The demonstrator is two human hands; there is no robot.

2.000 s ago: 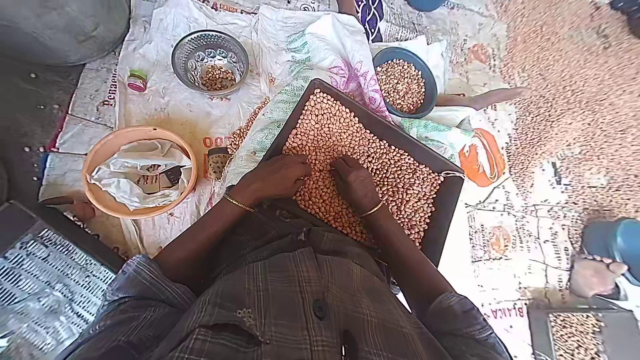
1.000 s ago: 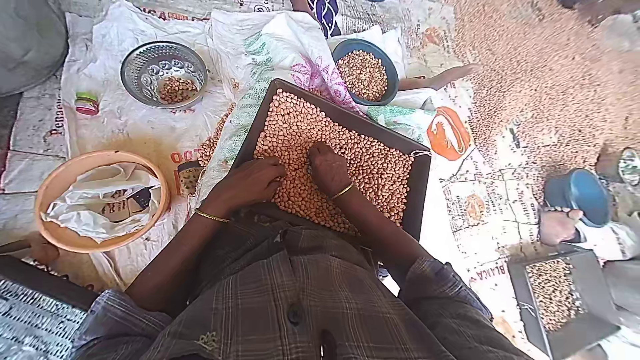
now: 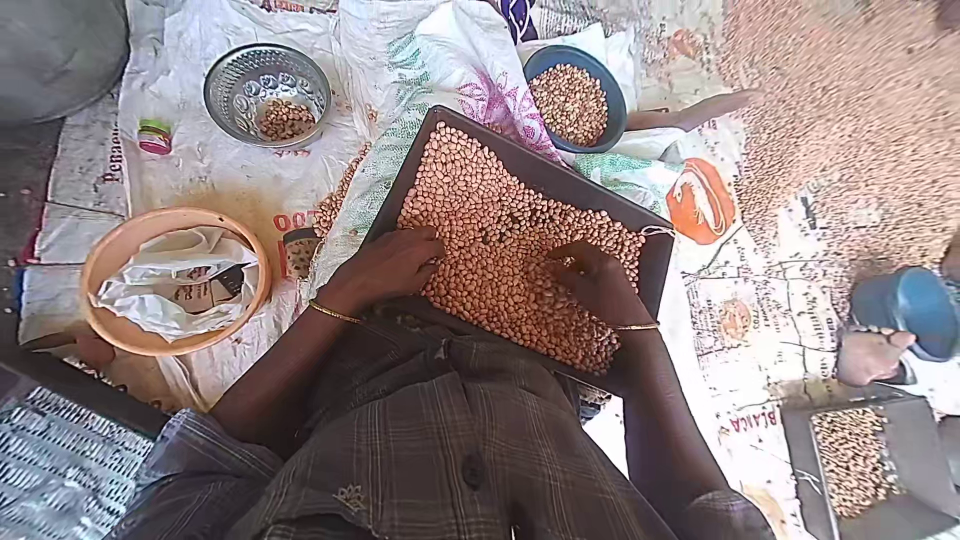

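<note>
A dark rectangular tray [image 3: 495, 133] rests tilted on my lap, spread with shelled peanuts [image 3: 495, 247]. My left hand [image 3: 401, 261] lies at the tray's near left edge with its fingers curled at the nuts; whether it holds any is hidden. Over the right half of the nuts, my right hand [image 3: 596, 281] has its fingers bent downward, the thumb and fingertips close together near something small and pale. I cannot tell if that is a nut in its grip. A thin bangle circles each wrist.
Beyond the tray stand a blue bowl [image 3: 619, 82] of nuts and a perforated metal bowl [image 3: 217, 86] with a few. An orange basin [image 3: 101, 315] holds a white bag. At right, a co-worker's hand [image 3: 874, 354] touches a blue container [image 3: 911, 304] near another tray [image 3: 810, 457]. Nuts cover the ground sheets at upper right.
My right hand has moved right across the nuts, away from my left hand, which stays by the near left edge. The co-worker's hand remains at the blue container.
</note>
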